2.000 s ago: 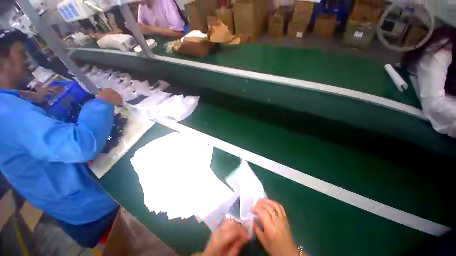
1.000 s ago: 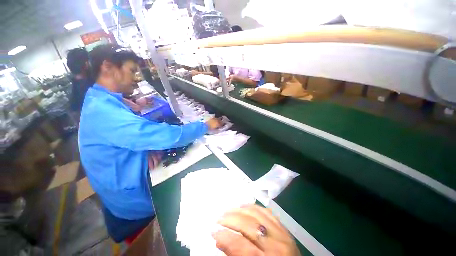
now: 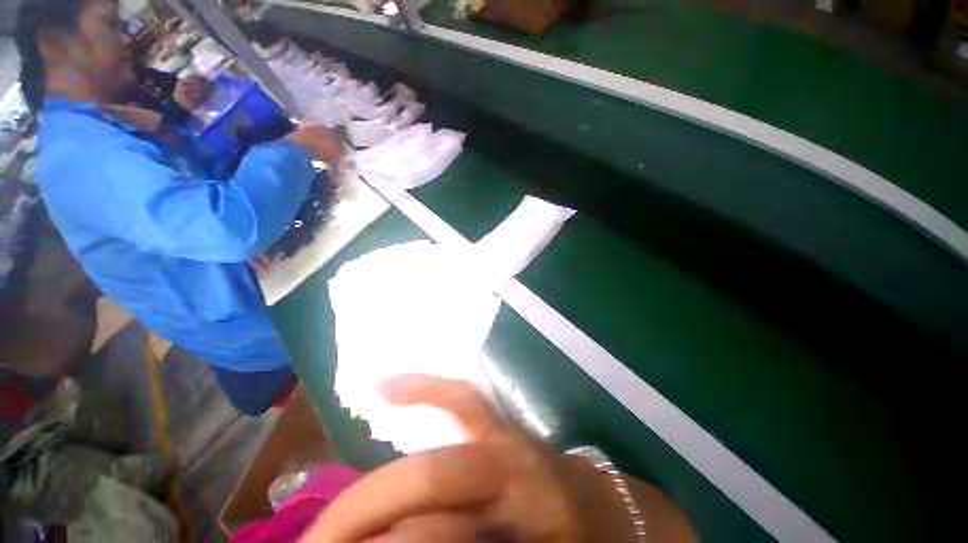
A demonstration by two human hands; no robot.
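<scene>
A fanned stack of thin white bags (image 3: 398, 308) lies on the green bench, glaring strongly. My right hand (image 3: 483, 467), blurred and with a bracelet at the wrist, is large at the bottom, over the stack's near end. Its fingers are apart; whether it grips a bag is unclear in the glare. A pink sleeve (image 3: 308, 504) shows at the lower edge, but my left hand is not visible. One white packet (image 3: 525, 235) lies across the pale guide rail and onto the dark green belt, just beyond the stack.
A person in blue (image 3: 159, 202) stands at the left, an arm over dark small parts (image 3: 308, 217) beside a blue bin (image 3: 236, 115). White packets (image 3: 409, 157) lie in a row on the belt. The guide rail (image 3: 637, 395) runs diagonally to the lower right. A brown carton (image 3: 265, 467) is below the bench.
The view has turned down and right. The two hands working on a white bag two seconds ago are no longer together; a packet now lies over the rail. My right hand looks larger and nearer.
</scene>
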